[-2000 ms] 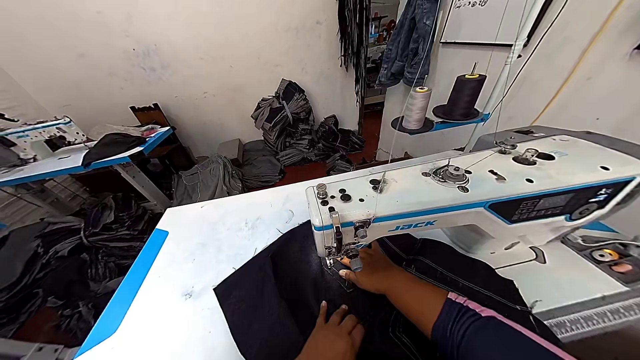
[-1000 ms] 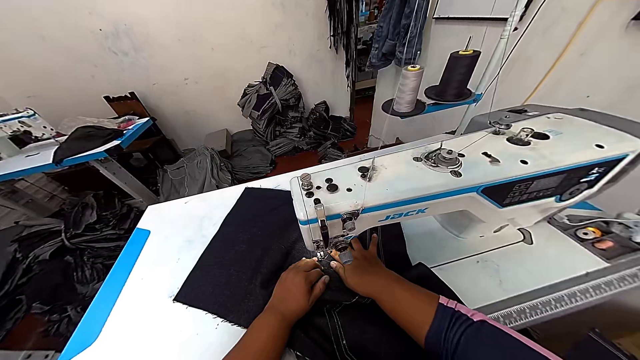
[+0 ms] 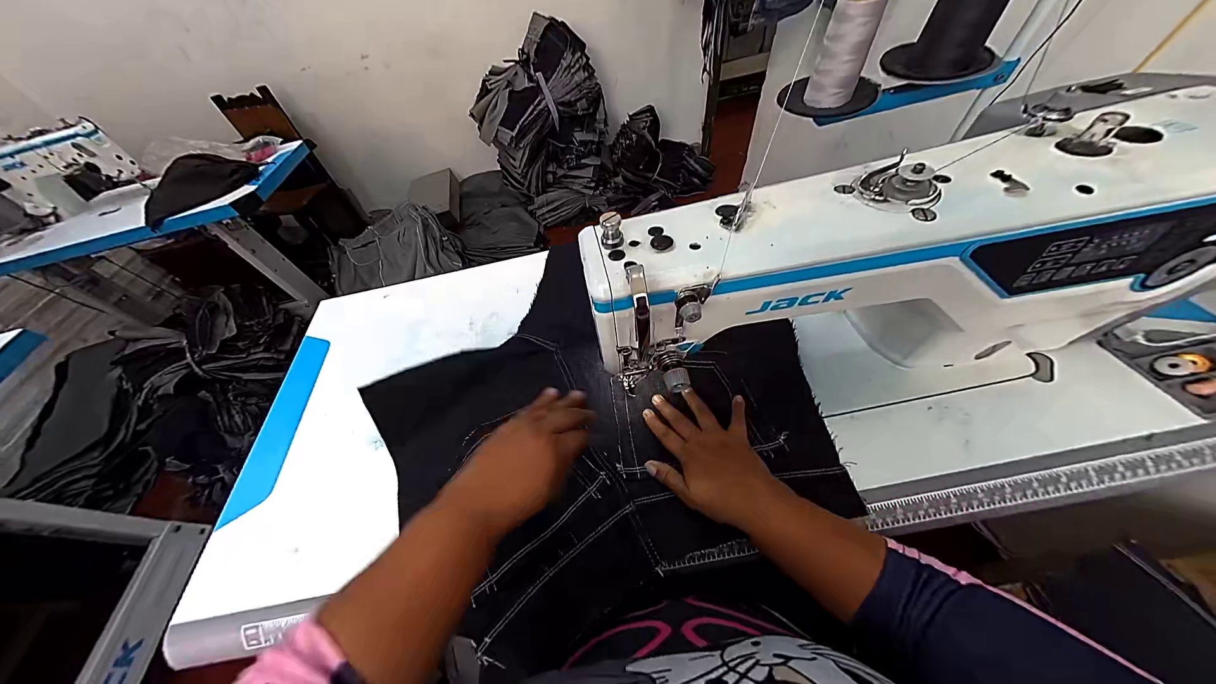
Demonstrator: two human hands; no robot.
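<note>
Dark denim fabric pieces with light stitch lines (image 3: 560, 532) lie across the sewing table (image 3: 351, 351) and under the head of a white Jack sewing machine (image 3: 855, 237). The presser foot (image 3: 630, 380) is over the fabric; whether the needle is in it cannot be told. My right hand (image 3: 712, 465) rests on the denim with its fingers spread, just in front of the foot and a grey knob. To the left of the foot, my left hand (image 3: 522, 461) is over the fabric, slightly blurred, its fingers loosely bent. Neither hand pinches the cloth.
Thread cones, one grey (image 3: 845, 57) and one black (image 3: 958, 38), stand behind the machine. A tray with bobbins (image 3: 1173, 366) is at the right. Bundled cut fabric (image 3: 551, 123) lies by the wall, dark cloth heaps (image 3: 228, 380) at left. Another machine table (image 3: 228, 199) stands back left.
The denim has been shifted and spread, now showing several stitched lines and reaching behind the machine head. My left hand has moved away from the presser foot; my right hand has flattened in front of it.
</note>
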